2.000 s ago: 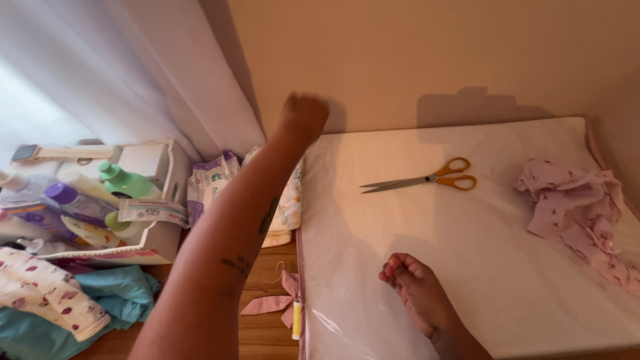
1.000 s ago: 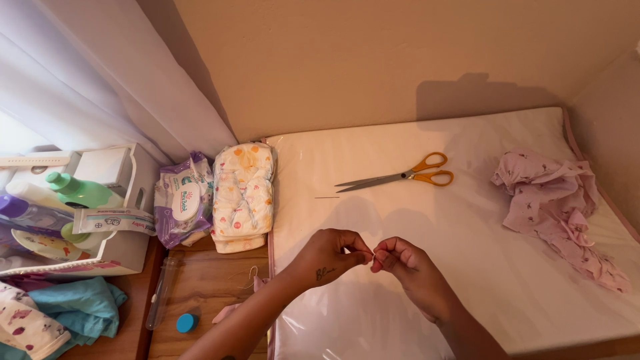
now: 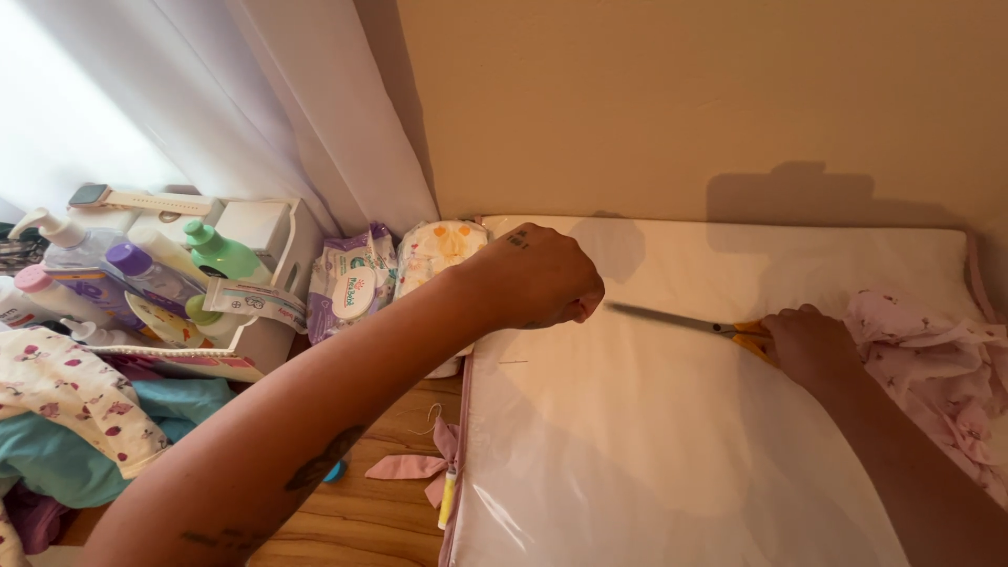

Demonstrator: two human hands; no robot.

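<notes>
My right hand (image 3: pixel 811 346) grips the orange handles of a pair of scissors (image 3: pixel 693 321), whose blades point left above the white changing mat (image 3: pixel 669 457). Just left of the blade tips, my left hand (image 3: pixel 543 279) is closed, its fingertips pinched together and turned down; whether something thin is between them cannot be made out. A thin needle (image 3: pixel 513 361) lies on the mat below my left wrist. Crumpled pink printed fabric (image 3: pixel 929 362) rests on the mat's right side, beyond my right hand.
At the left stands a white organizer box (image 3: pixel 268 339) full of bottles, with a smartwatch (image 3: pixel 142 201) on top. A wipes pack (image 3: pixel 352 283) and a diaper (image 3: pixel 437 252) adjoin the mat. Folded clothes (image 3: pixel 71 409), a pink bow (image 3: pixel 425 465) and a blue cap (image 3: pixel 335 472) lie nearer.
My hands were together over the mat and are now apart. My right hand has taken hold of the scissors, which lay on the mat. My left hand has moved up and away from me.
</notes>
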